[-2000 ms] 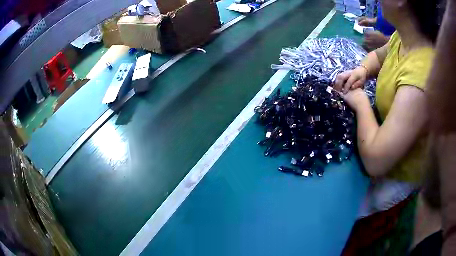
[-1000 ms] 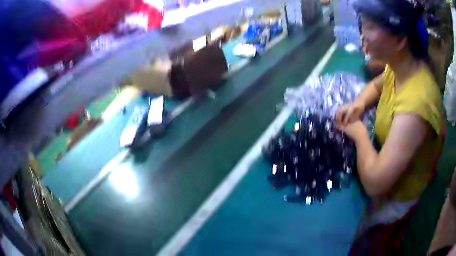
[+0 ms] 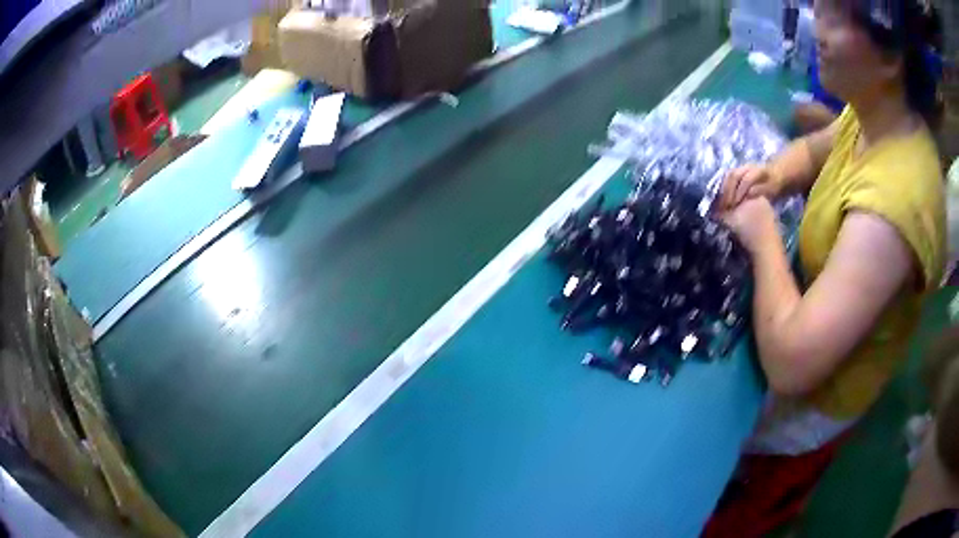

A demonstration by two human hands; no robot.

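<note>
Neither of my hands is in view. Nearest in front of me are the teal-green bench and the dark green conveyor belt, parted by a pale rail. A heap of black cable ends with small metal plugs lies on the bench at centre right. White or silver leads are piled just behind it. A neighbouring worker in a yellow top stands at the right, both hands together at the heap's edge; what they hold is too small to tell.
Two long pale cartons lie beyond the belt, beside a large brown corrugated carton. A red stool stands on the floor at left. Brown cardboard padding fills the left edge. A blurred bare arm part shows at lower right; whose is unclear.
The view swung during the last two seconds and has steadied. The blurred brown shape that covered the right edge has mostly left it. The neighbouring worker's hands stay at the cable heap.
</note>
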